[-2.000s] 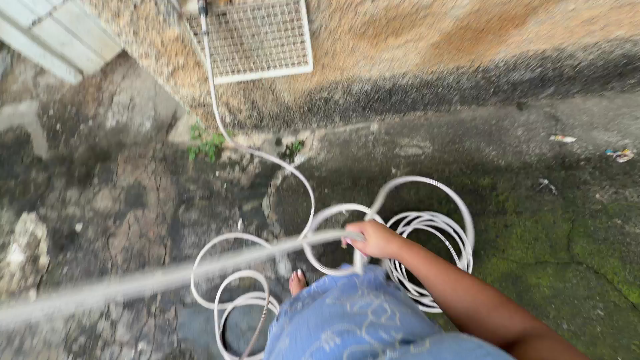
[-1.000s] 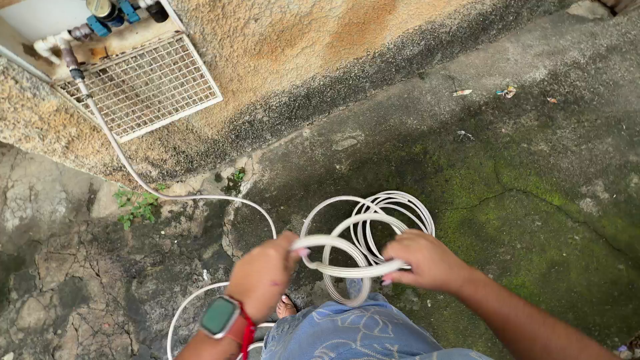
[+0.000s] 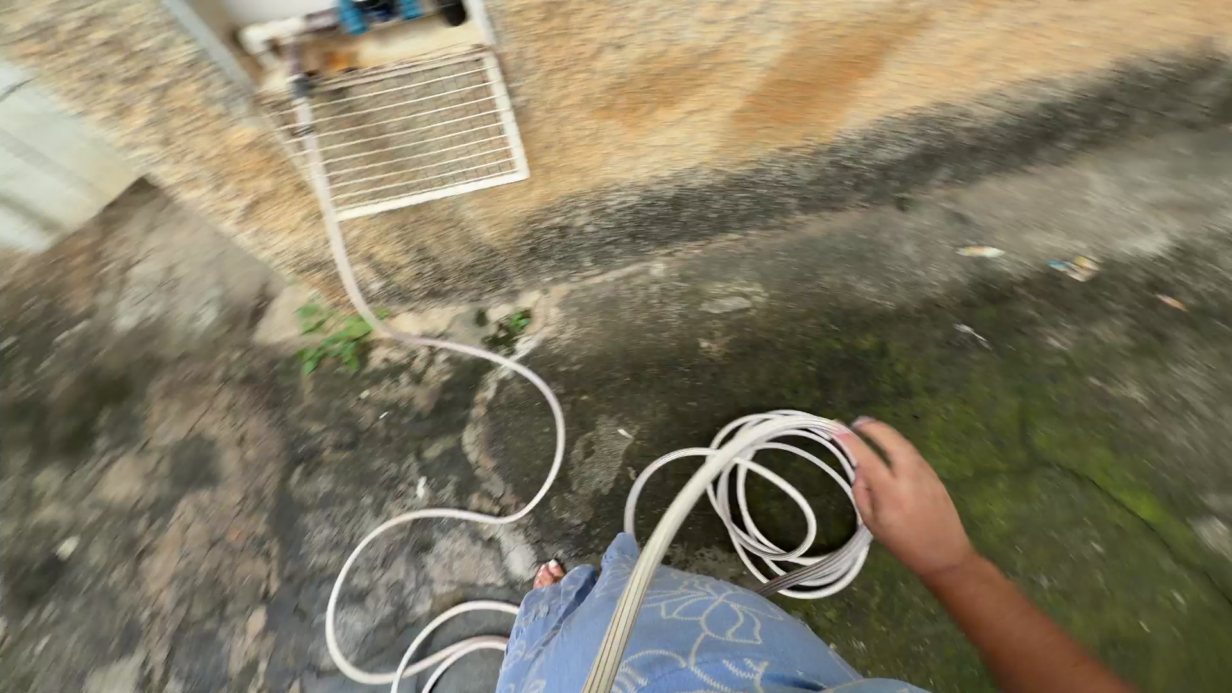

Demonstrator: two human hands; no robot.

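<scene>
My right hand [image 3: 900, 496] is closed around a pale striped garden hose [image 3: 664, 539], at the right of the coils. From it the hose runs in a raised arc down across the blue patterned clothing and out at the bottom edge. A coiled pile of the same hose [image 3: 736, 510] lies on the concrete just left of the hand. More loops [image 3: 332, 606] spread on the ground at lower left, and one length climbs to a pipe fitting [image 3: 301, 87] on the wall. My left hand is outside the view.
A rough tan wall [image 3: 674, 106] runs across the top, with a white grille door [image 3: 433, 199] hanging open below blue-handled valves [image 3: 351, 14]. Small weeds [image 3: 332, 339] grow at its foot. Mossy, cracked concrete [image 3: 1039, 423] and bits of litter [image 3: 1078, 268] lie on the right.
One second ago both hands held the hose close together above the coils; now the left hand is out of view and the right is beside the coils with a long stretch of hose trailing from it.
</scene>
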